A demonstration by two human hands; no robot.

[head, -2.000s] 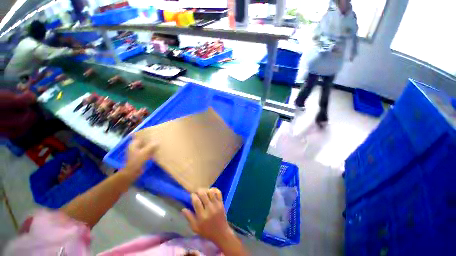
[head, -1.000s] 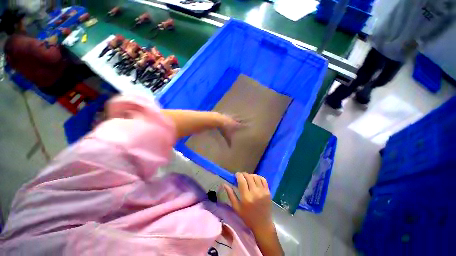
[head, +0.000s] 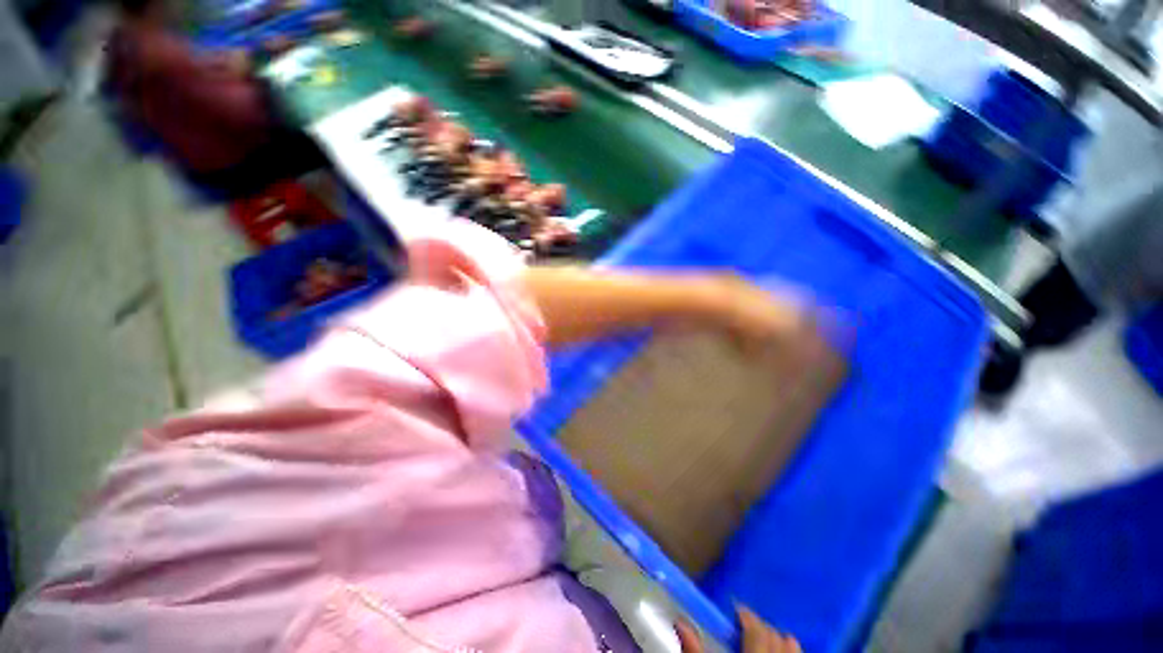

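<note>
A large blue crate (head: pixel 880 262) stands at the bench end in front of me. A flat brown cardboard liner (head: pixel 695 440) lies in its bottom. My left hand (head: pixel 784 319) reaches over the liner inside the crate; it is blurred, and I cannot tell whether its fingers touch the liner or the wall. My right hand (head: pixel 740 635) is at the crate's near rim, cut off by the bottom edge, with only some fingers showing.
Dark-legged figures (head: pixel 478 179) lie in a heap on a white mat (head: pixel 364 140) on the green belt (head: pixel 606 140). A blue bin (head: pixel 300 287) sits on the floor at left near a seated person. Another person stands at right. Blue crates (head: pixel 1084 568) stand at lower right.
The view has turned and the crate appears further right and lower. My left hand has moved from the liner's middle toward its far right part. My right hand is now mostly out of the picture.
</note>
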